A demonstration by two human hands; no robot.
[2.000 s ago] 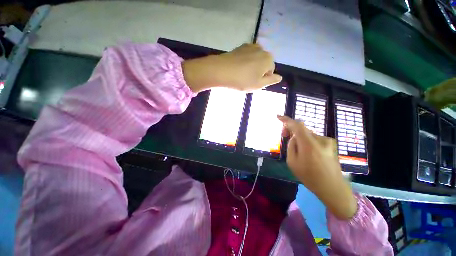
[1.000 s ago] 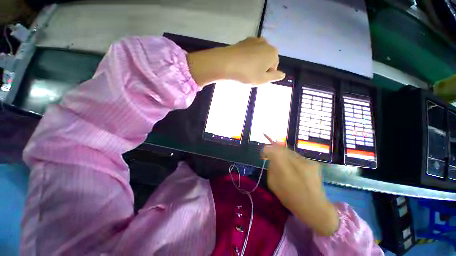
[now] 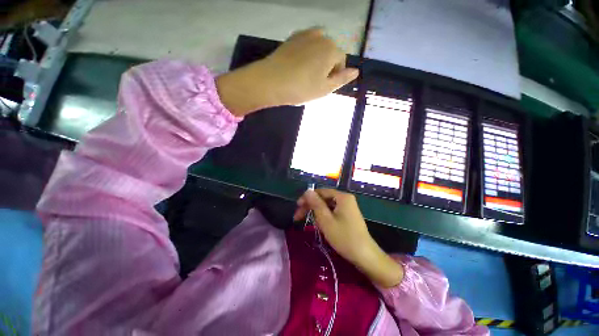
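A black phone tray (image 3: 261, 141) holds several lit phones; its left part is dark. My left hand (image 3: 299, 71) is curled over the top of the leftmost lit phone (image 3: 323, 134), thumb tip at its upper right corner; whether it pinches something is hidden. My right hand (image 3: 340, 222) pinches the small white plug (image 3: 311, 188) of the earphone cord (image 3: 336, 279) just below that phone's bottom edge. Whether the plug is seated cannot be told. The second phone (image 3: 383, 141) shows a white screen with an orange block. Two phones at right show list rows.
White boards (image 3: 440, 42) lie behind the tray. A dark block (image 3: 561, 177) stands at the right, with another screen cut off by the picture edge. White fittings and cables are at the upper left. The green bench's front edge (image 3: 420, 230) runs below the tray.
My right hand has moved from the second lit phone to below the leftmost one, taking hold of the cord's plug. My left hand has shifted left to the leftmost phone's top. The view has shifted.
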